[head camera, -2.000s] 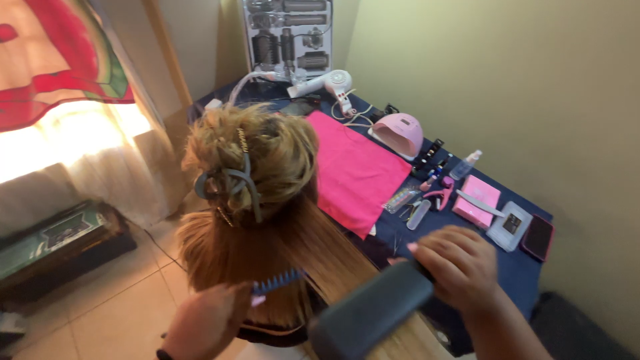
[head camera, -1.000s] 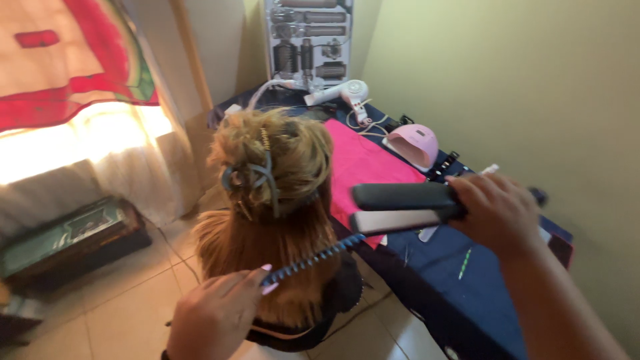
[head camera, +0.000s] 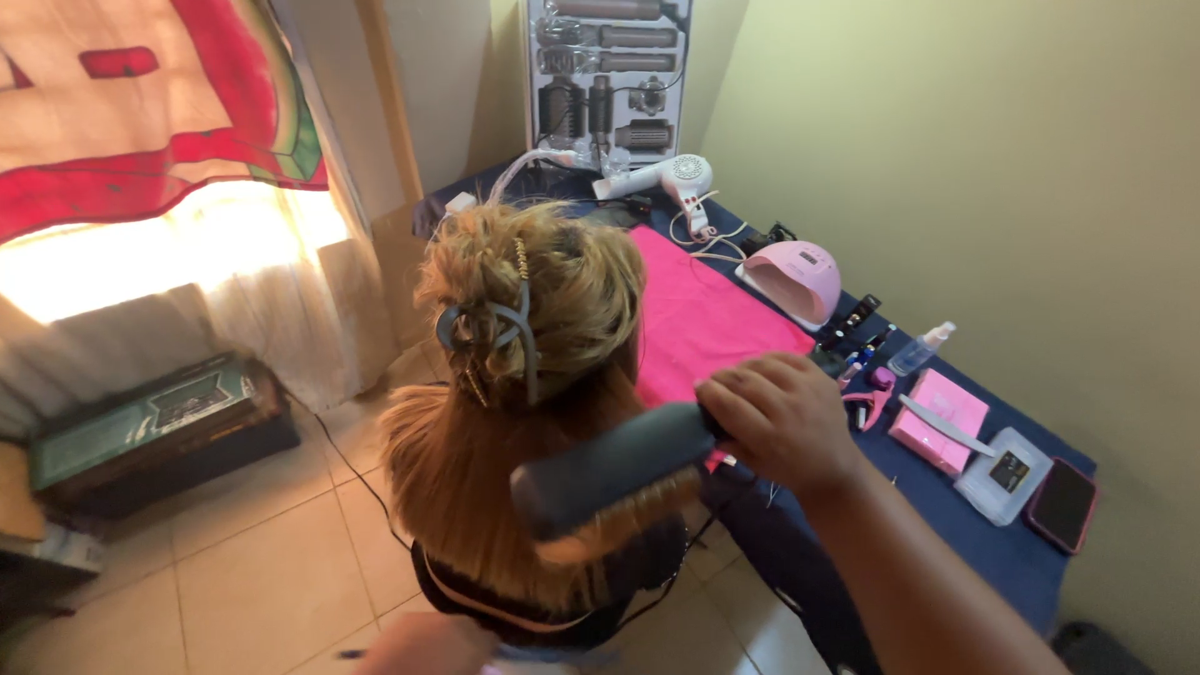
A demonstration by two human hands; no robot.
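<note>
My right hand [head camera: 783,422] grips the handle of a dark hair straightener [head camera: 614,469], whose wide plates lie across the lower right of a seated person's long hair [head camera: 497,487]. Strands show along the lower plate, and motion blurs them. The upper hair [head camera: 572,291] is bunched on top of the head in a grey claw clip [head camera: 511,328]. At the bottom edge my left hand [head camera: 427,645] is blurred and partly cut off, closed on a blue comb [head camera: 544,653] below the hair ends.
A blue-covered table [head camera: 816,544] stands on the right, bearing a pink cloth [head camera: 703,319], white hair dryer [head camera: 689,178], pink nail lamp [head camera: 797,281], spray bottle [head camera: 922,349], pink box [head camera: 937,422] and phone [head camera: 1061,506]. A black cable [head camera: 352,459] crosses the tiled floor near a box [head camera: 159,431].
The straightener has moved from beside the hair, where its plates stood apart a second ago, onto the hair's lower right. My left hand and the comb have moved down, toward the bottom edge.
</note>
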